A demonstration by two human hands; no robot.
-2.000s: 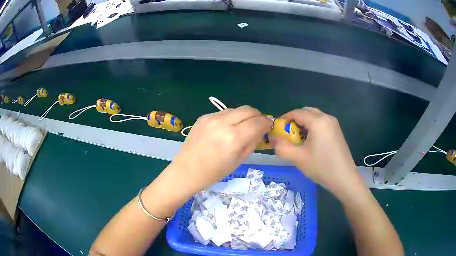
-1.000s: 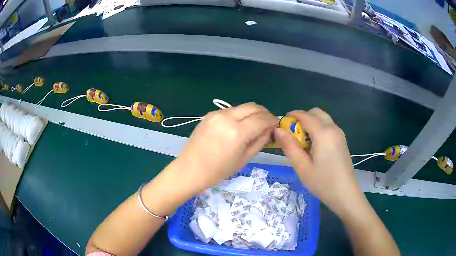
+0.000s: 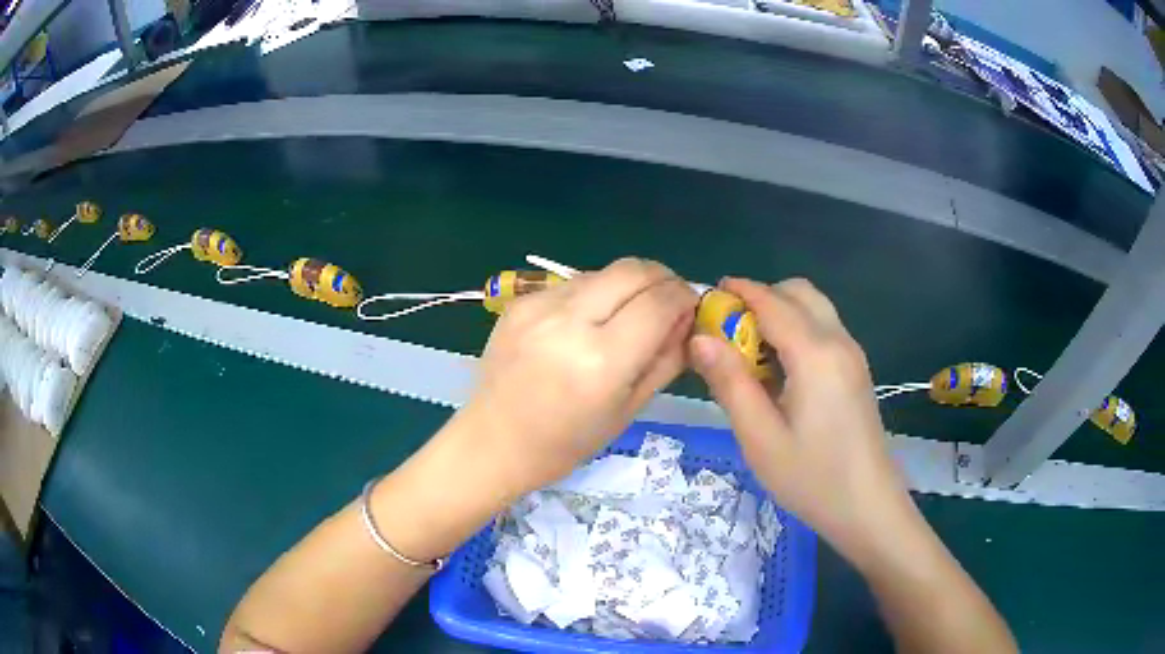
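A yellow unit with a blue band (image 3: 731, 325) is held above the near belt edge. My right hand (image 3: 799, 371) is shut on its right side. My left hand (image 3: 594, 339) is at its left end, fingertips pinched together; what they pinch is hidden. A white cord loop (image 3: 552, 266) sticks out behind my left hand. Another yellow unit (image 3: 509, 289) lies on the belt, partly hidden behind my left hand. The blue basket (image 3: 797, 600) with a loose heap of white printed slips (image 3: 639, 543) stands below my hands.
More corded yellow units lie in a row on the green belt (image 3: 422, 205), several at left and two at right (image 3: 967, 385). A slanting grey post (image 3: 1086, 345) stands at right. White rounded items (image 3: 49, 345) and cardboard (image 3: 28, 466) are at left.
The row of units on the belt has moved left. Another unit has come into view beside my left hand. Both hands stay at the held unit, which has turned slightly.
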